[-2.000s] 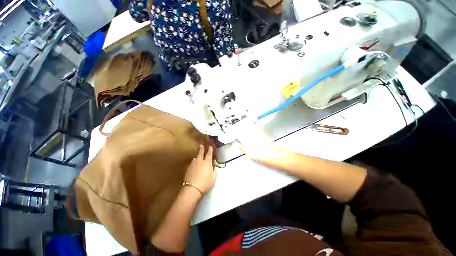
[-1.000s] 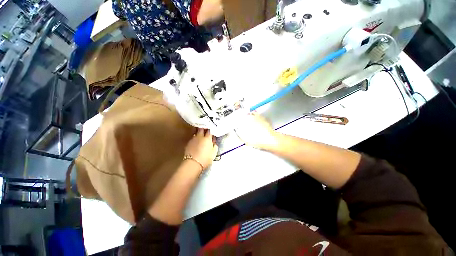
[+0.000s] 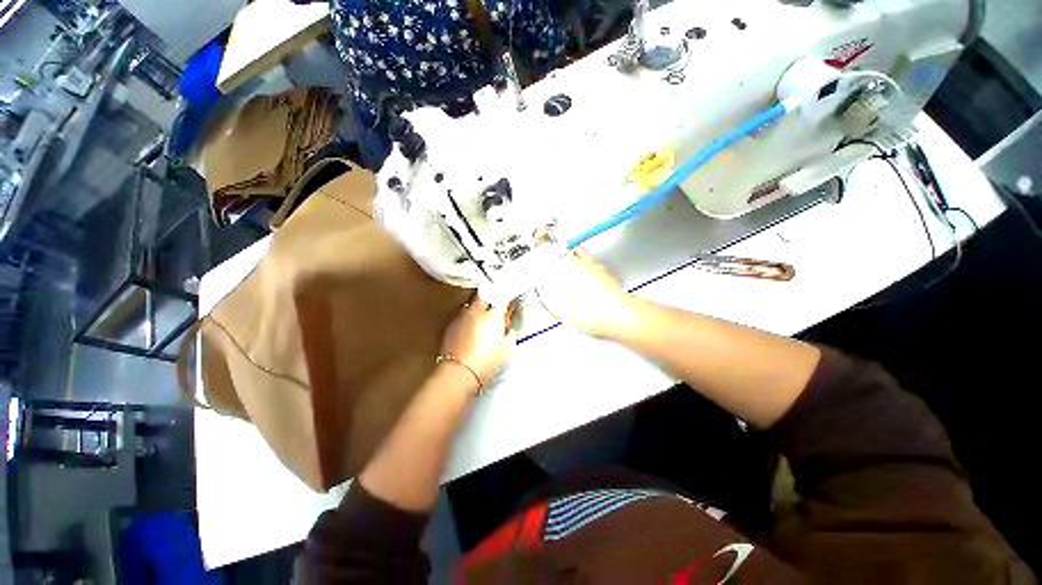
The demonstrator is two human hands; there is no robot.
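Note:
A brown tote bag [image 3: 383, 291] lies on the white table left of the sewing machine [image 3: 617, 126], a thin handle loop sticking out at its left. My left hand [image 3: 477, 339] holds the bag's right edge near the needle, fingertips bent in under the machine head. My right hand [image 3: 577, 295] is just right of the needle area, overexposed; its fingertips are washed out against the white head, so I cannot tell if it grips anything. The presser foot and the exact seam are hidden by the head and my fingers.
Orange-brown snips [image 3: 746, 267] lie on the table right of my right hand. A dark tool [image 3: 928, 177] and black cables are at the table's right end. A blue tube [image 3: 686, 171] runs along the head. Stacked brown pieces [image 3: 269, 143] and a person in a flowered garment are beyond the table.
The bag has turned and shifted on the table, its lower part drawn up and its far edge now raised. My left hand has moved slightly right. The other person's arm has left the view.

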